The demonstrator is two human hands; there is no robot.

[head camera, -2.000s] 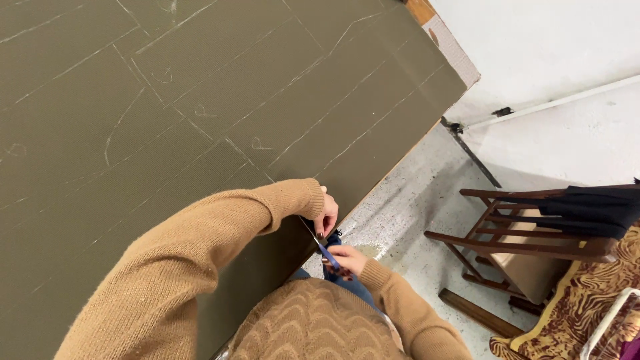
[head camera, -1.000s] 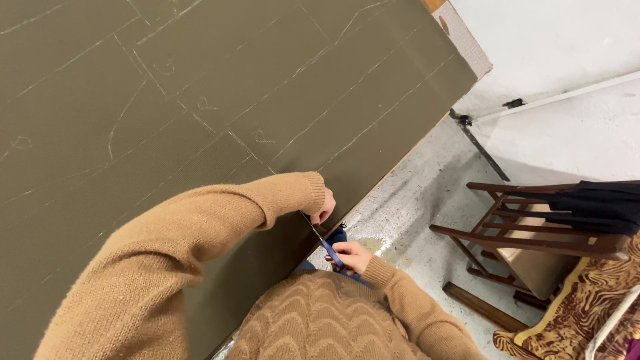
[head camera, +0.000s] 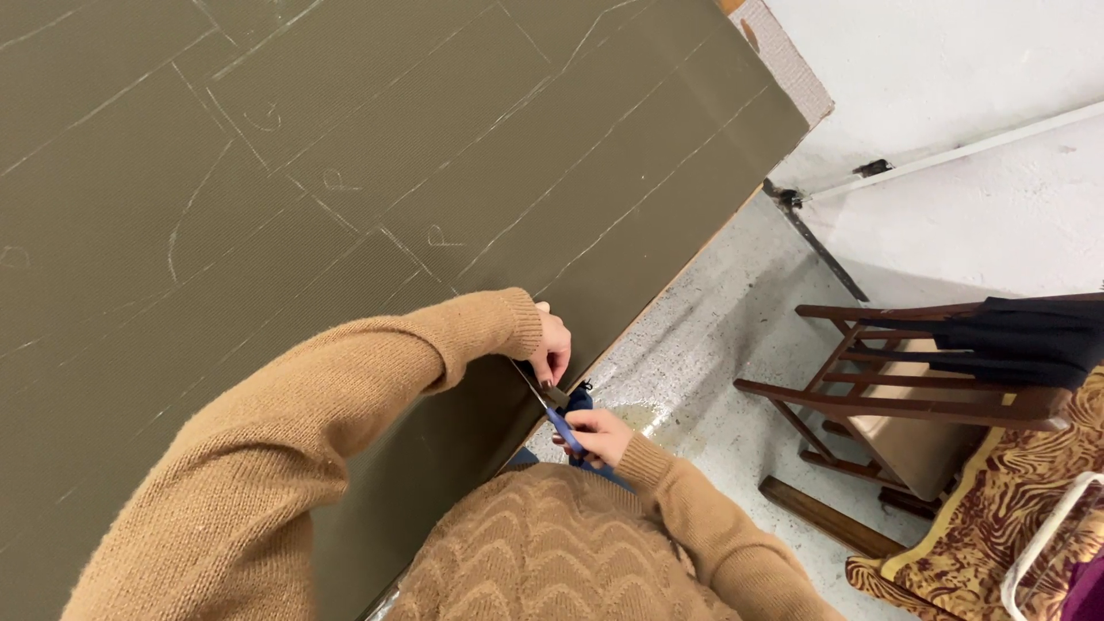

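Olive-green fabric (head camera: pixel 552 190) with chalk pattern lines and letters covers the table up to its edge. Close to that edge, my left hand (head camera: pixel 552 348) pinches a small flap of the fabric between thumb and fingers. My right hand (head camera: pixel 597 437), just beyond the edge, grips the blue handles of a pair of scissors (head camera: pixel 561 423). The blades point up and left into the fabric, beneath my left hand, and their tips are hidden. A dark slit shows beside the blades.
A wooden chair (head camera: pixel 906 405) with dark cloth (head camera: pixel 1026 341) over it stands on the speckled floor (head camera: pixel 733 302) at right. Near it are a patterned upholstered piece (head camera: pixel 975 526) and a wooden bar (head camera: pixel 828 517). A white wall (head camera: pixel 966 69) rises beyond the table corner.
Both hands stay near the table edge, with the scissors still in my right hand. A small fabric flap now shows beside the blades.
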